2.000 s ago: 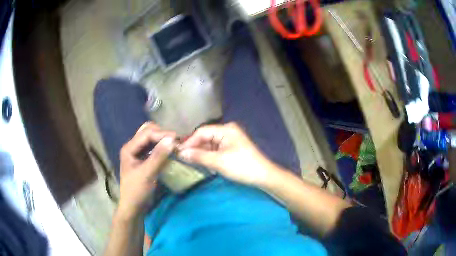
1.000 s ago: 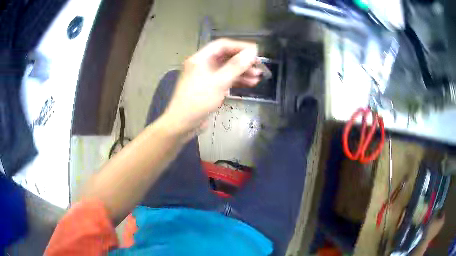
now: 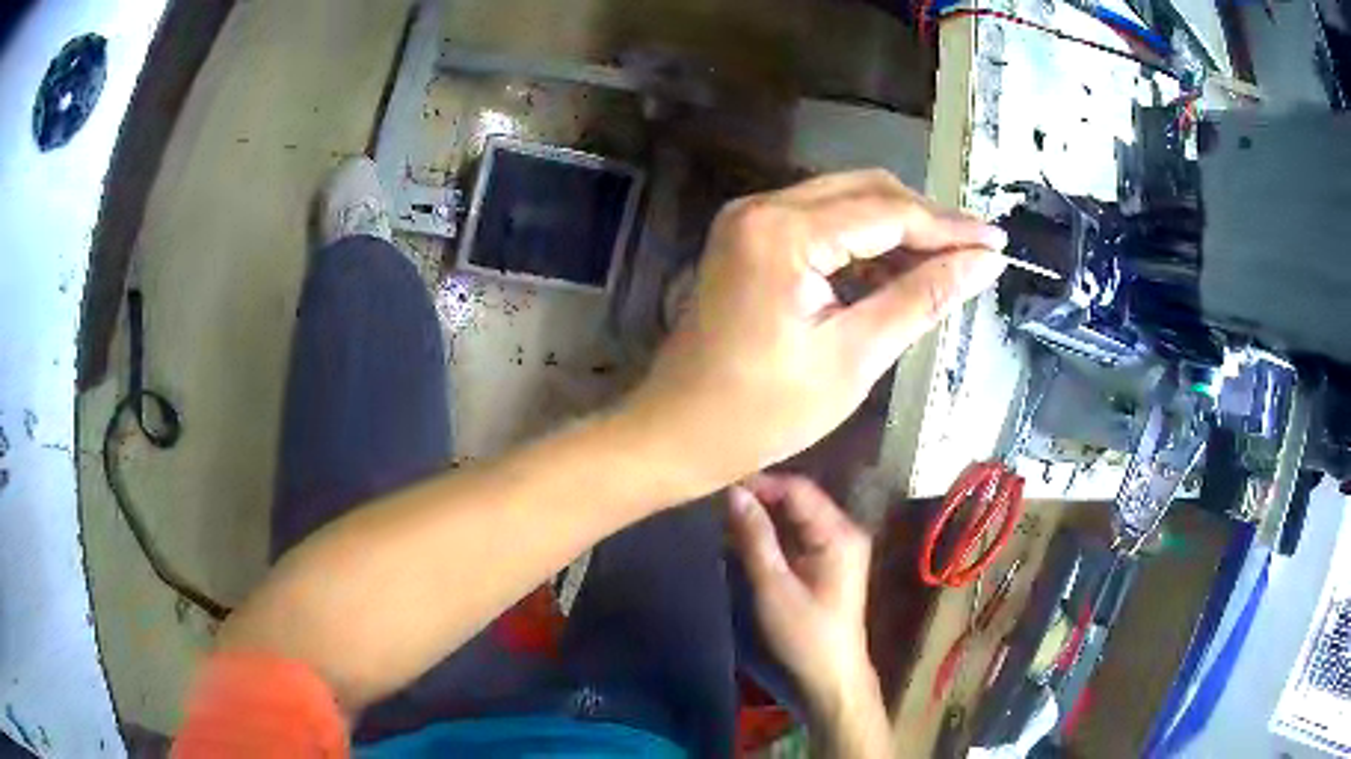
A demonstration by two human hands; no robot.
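My left hand, at the end of an orange-sleeved arm, reaches across the view to the right. Its thumb and forefinger pinch a thin pale sliver, which looks like a needle. The sliver points right, in front of the dark metal needle area of the grey machine head. I cannot tell whether it touches the metal. My right hand is lower, over my lap, with its fingers loosely curled and the thumb apart. Nothing shows in it.
Red scissor loops hang at the pale machine table's edge. Red-handled tools and a tool tray are on the wooden shelf. A dark foot pedal is on the floor. A white table stands at the left.
My left hand has moved right, from over the floor to in front of the machine's needle area. My right hand now shows over my lap. The view has shifted towards the machine.
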